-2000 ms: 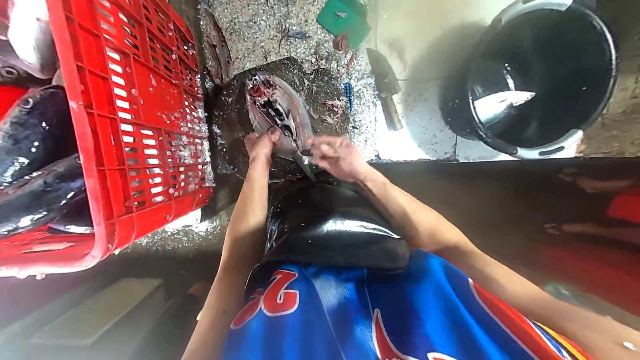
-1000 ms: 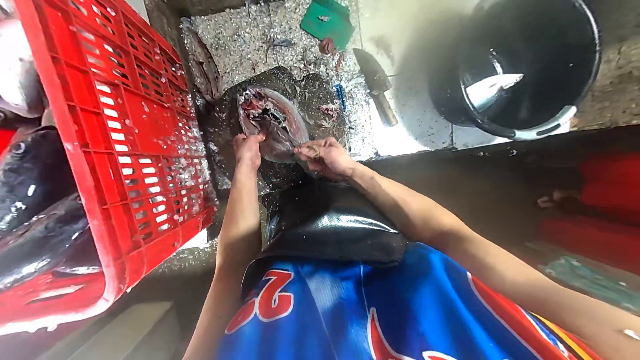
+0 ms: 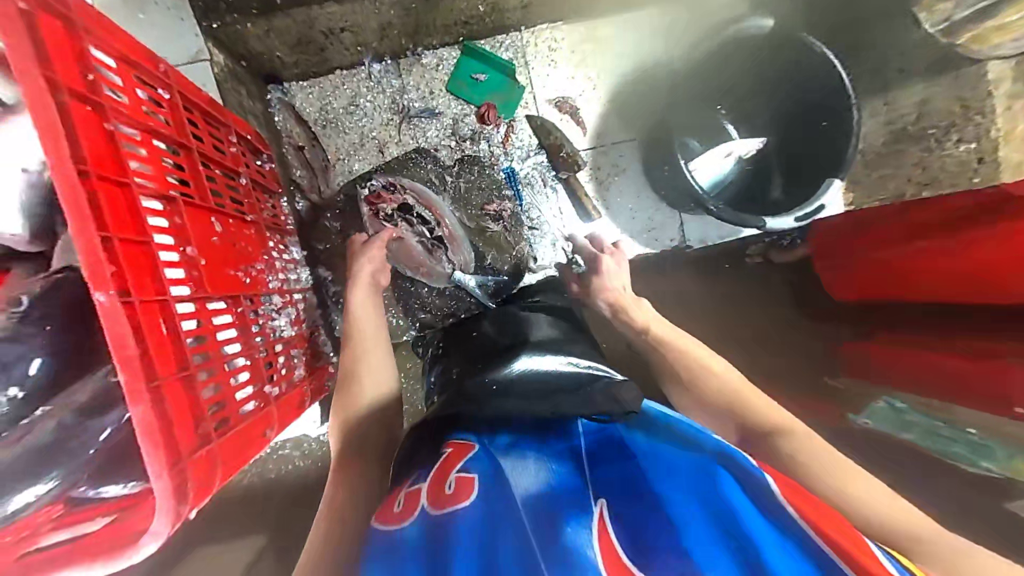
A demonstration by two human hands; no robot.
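Note:
A cut-open fish (image 3: pixel 428 232) lies on a dark, wet block (image 3: pixel 492 180), its tail towards my apron. My left hand (image 3: pixel 372 254) grips the left edge of its belly. To the right of the fish, off the block, my right hand (image 3: pixel 596 264) is held low over the tiles with bent fingers; whether something small is in it I cannot tell. A broad-bladed knife (image 3: pixel 564 164) lies on the tiles beyond my right hand. Between knife and block is a small blue object (image 3: pixel 513 186).
A red plastic crate (image 3: pixel 232 280) with several fish stands at the left. A black bucket (image 3: pixel 840 120) holding a fish is at the right. A green plastic piece (image 3: pixel 486 80) lies on the scale-covered tiles. Past the bucket show red cloth (image 3: pixel 920 248) and part of another person.
My right hand has let go of the fish's tail end and moved right, off the block. My left hand stays at the fish's left side.

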